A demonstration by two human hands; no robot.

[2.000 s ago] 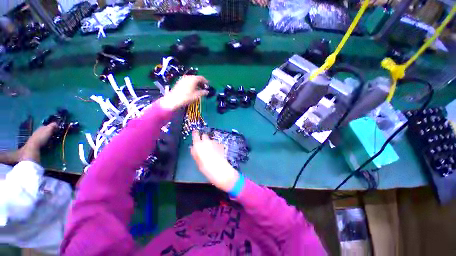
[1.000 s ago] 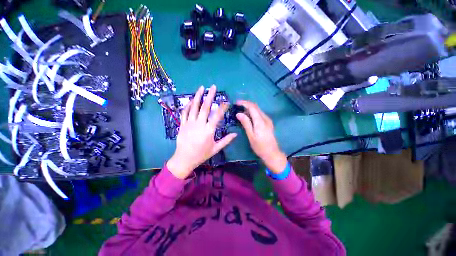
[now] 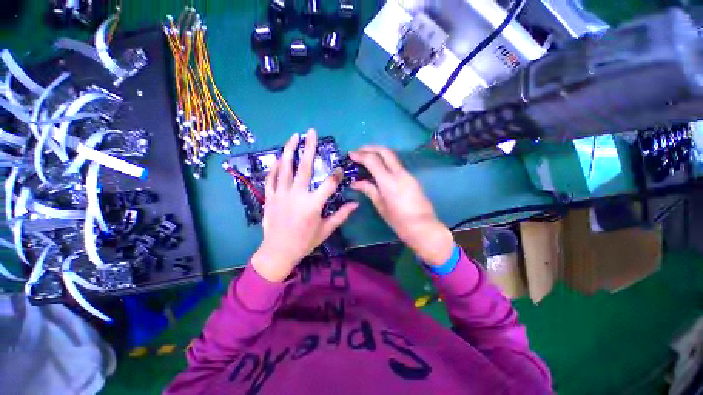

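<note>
A black open camera body [image 3: 250, 199] lies on the green bench mat in front of me, with boards inside and a red and black wire at its left side. My left hand [image 3: 297, 207] lies over it with spread fingers and presses it against the mat. My right hand [image 3: 393, 197] has its fingertips closed on a small black part [image 3: 353, 171] at the body's right side. Whether this part is joined to the body is hidden by the fingers. The wire harnesses [image 3: 202, 92] lie in a bundle behind and left of the body.
A black foam mat [image 3: 173, 181] at left bears white flat cables [image 3: 96, 158] and small black brackets [image 3: 154, 235]. Black lens rings [image 3: 298, 52] stand behind the work. An electric screwdriver [image 3: 570, 92] hangs at right before a pale screw feeder [image 3: 401, 58]. A black power cable [image 3: 532, 207] crosses the bench.
From two seconds ago, both hands have come from the wires and left side to the black body. Over the last second they stay on it; the view has shifted slightly.
</note>
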